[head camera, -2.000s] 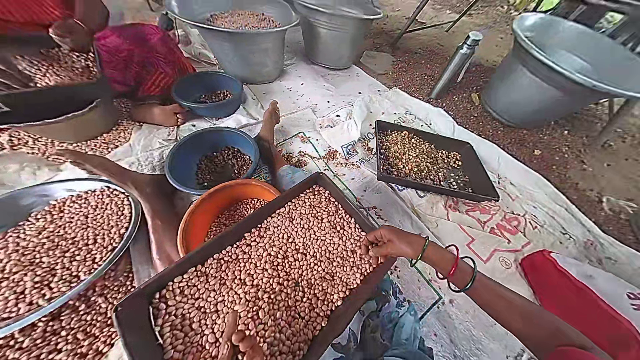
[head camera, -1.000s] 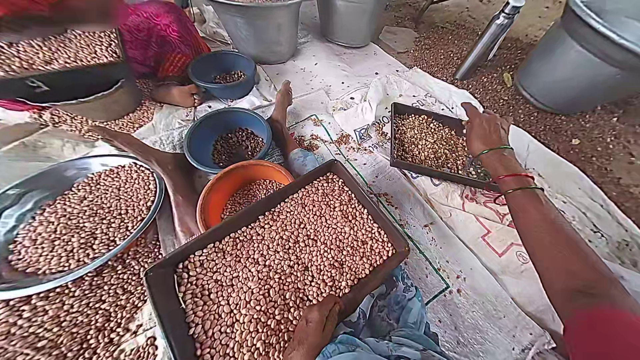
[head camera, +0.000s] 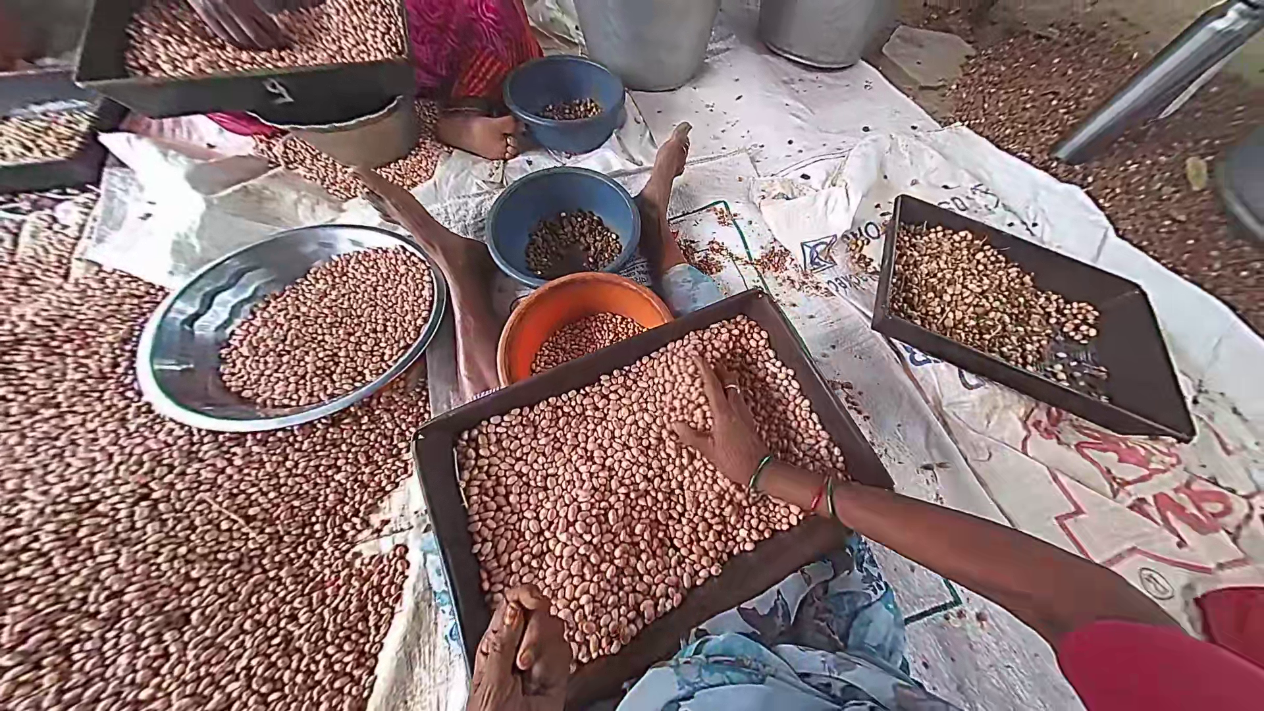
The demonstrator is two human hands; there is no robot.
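A dark rectangular tray (head camera: 790, 612) full of pinkish-brown shelled nuts, apparently peanuts (head camera: 592, 484), rests on my lap, tilted. My right hand (head camera: 726, 425), with bangles at its wrist, lies on the nuts near the upper right, fingers spread; whether it holds any cannot be told. At the near left corner of the tray, my left hand (head camera: 521, 642) is closed with thumb and fingertips together over the rim; what it grips is partly hidden. Just beyond the tray stands an orange bowl (head camera: 523, 326) of nuts, with a blue bowl (head camera: 504, 222) of darker pieces behind it.
Left are a steel basin (head camera: 183, 336) of nuts and a wide heap of nuts (head camera: 197, 553). A second dark tray (head camera: 1145, 365) with paler pieces lies right on printed sacks. A person at the upper left handles another tray (head camera: 267, 89). Another blue bowl (head camera: 563, 74) and metal tubs (head camera: 647, 39) stand beyond.
My right hand has moved from the right-hand tray back onto the nuts in the lap tray. My left hand has shifted from over the nuts to the tray's near left corner.
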